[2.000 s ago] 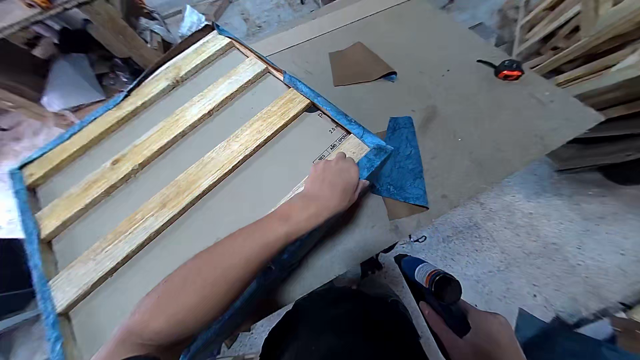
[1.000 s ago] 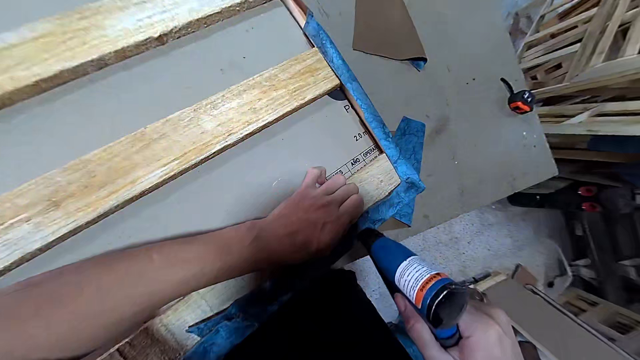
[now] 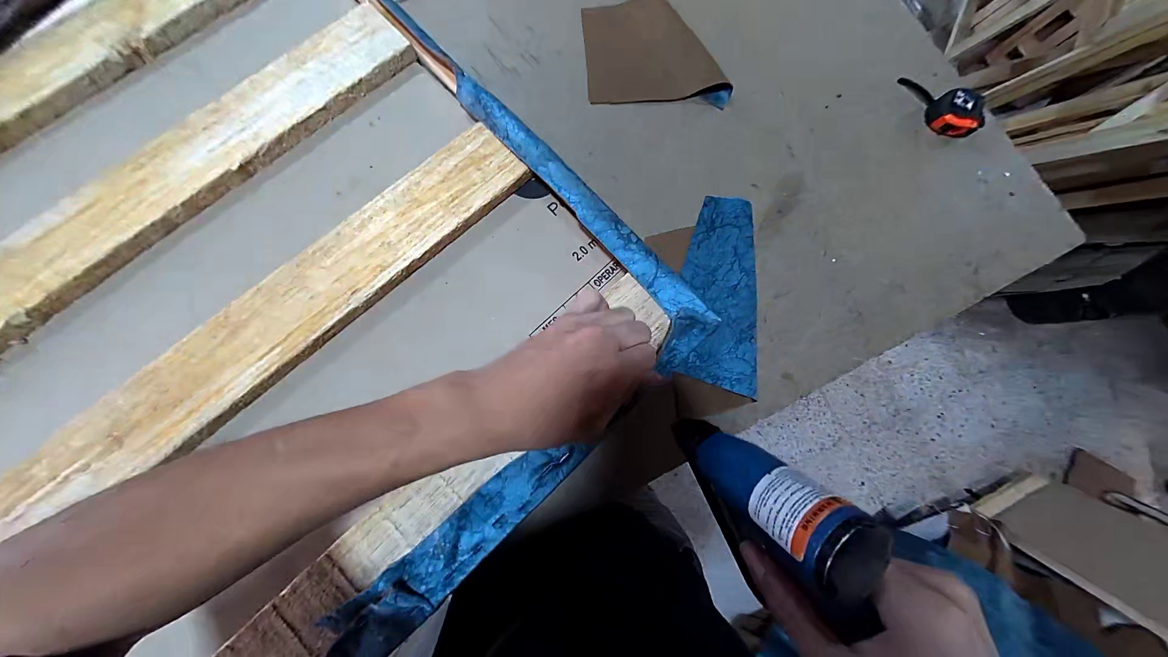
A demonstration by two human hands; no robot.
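Observation:
A slatted wooden panel frame (image 3: pixel 365 265) lies on the board-topped table, its edge wrapped in blue crinkled upholstery material (image 3: pixel 566 182). My left hand (image 3: pixel 584 365) presses at the frame's near right corner, fingers curled over the bare wood; whether it pinches the blue material there is hidden. My right hand (image 3: pixel 894 611) is closed around a blue pneumatic stapler or similar power tool (image 3: pixel 776 493) with a black nose and a warning label. The tool's nose points up and left, just below the corner, apart from the frame. A blue offcut (image 3: pixel 725 283) lies beside the corner.
A brown-backed scrap (image 3: pixel 643 55) and a tape measure (image 3: pixel 954 112) rest on the tabletop (image 3: pixel 867 246). Stacked wood strips (image 3: pixel 1095 91) stand beyond its right edge. A further padded or panelled piece (image 3: pixel 1086 538) is at the lower right, over the speckled floor.
My left hand stays at the frame's corner. The tool in my right hand has come up closer to that corner since two seconds ago. The view has shifted nearer the panel.

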